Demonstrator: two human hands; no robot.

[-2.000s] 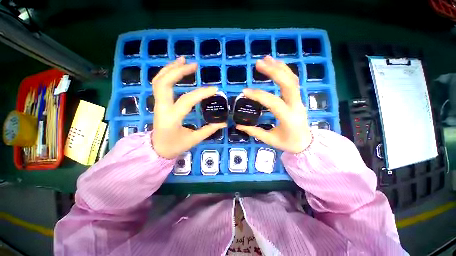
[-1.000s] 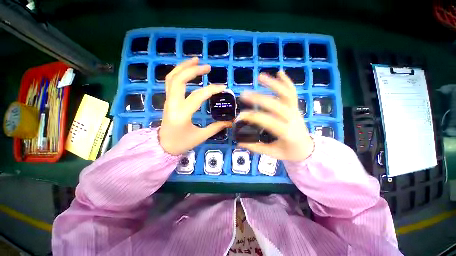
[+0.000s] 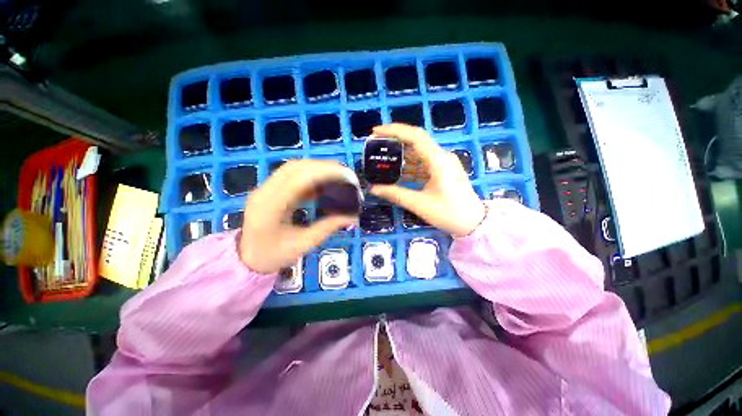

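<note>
My left hand holds a blurred smartwatch by its edges; its face looks dark. My right hand holds another smartwatch between thumb and fingers, with white text and a red line lit on its black screen. Both are above the blue tray, close side by side. The tray's pockets hold rows of watch units with dark faces. In its nearest row, several units lie face down, such as a pale watch back. My hands hide some pockets.
At left are a red basket with thin sticks and pens, a yellow tape roll and a yellow paper pad. At right are a cabled black block and a clipboard with a white sheet over a dark tray.
The blue tray appears tilted and shifted left in view. The left watch, lit before, now looks dark and blurred. The right watch is now sharp, higher than the left one, and shows a red line.
</note>
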